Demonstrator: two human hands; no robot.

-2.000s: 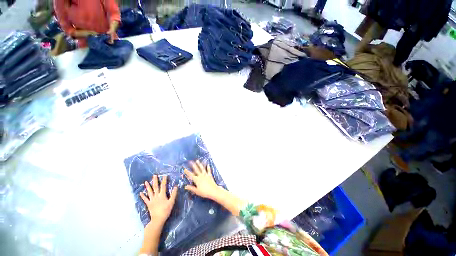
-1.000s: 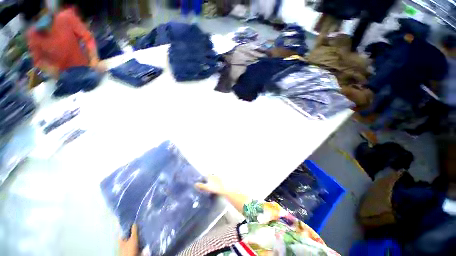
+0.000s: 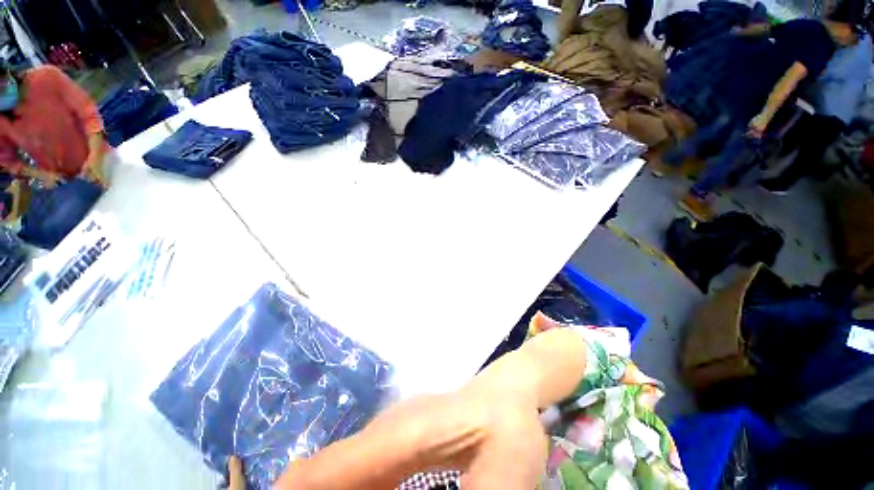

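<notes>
A bagged garment (image 3: 273, 383), dark blue under shiny clear film, lies turned at an angle near the table's front edge. One digit of my left hand (image 3: 236, 475) laps over its near left edge; the rest of that hand is cut off by the bottom edge. My right arm comes from the flowered sleeve and crosses low over the bag's near right side. My right hand (image 3: 460, 431) is blurred and bent in close to me, its fingers not clearly visible.
Folded jeans (image 3: 197, 148) and a jeans stack (image 3: 302, 91) lie at the back. Bagged garments (image 3: 565, 134) lie far right. A printed white sheet (image 3: 72, 278) is left. A blue crate (image 3: 609, 311) and carton (image 3: 719, 330) stand on the floor. People are at far left and right.
My right hand has left the bag's right edge and swung in low across my front. The bag has turned and shifted slightly left in view. The camera view has swung right.
</notes>
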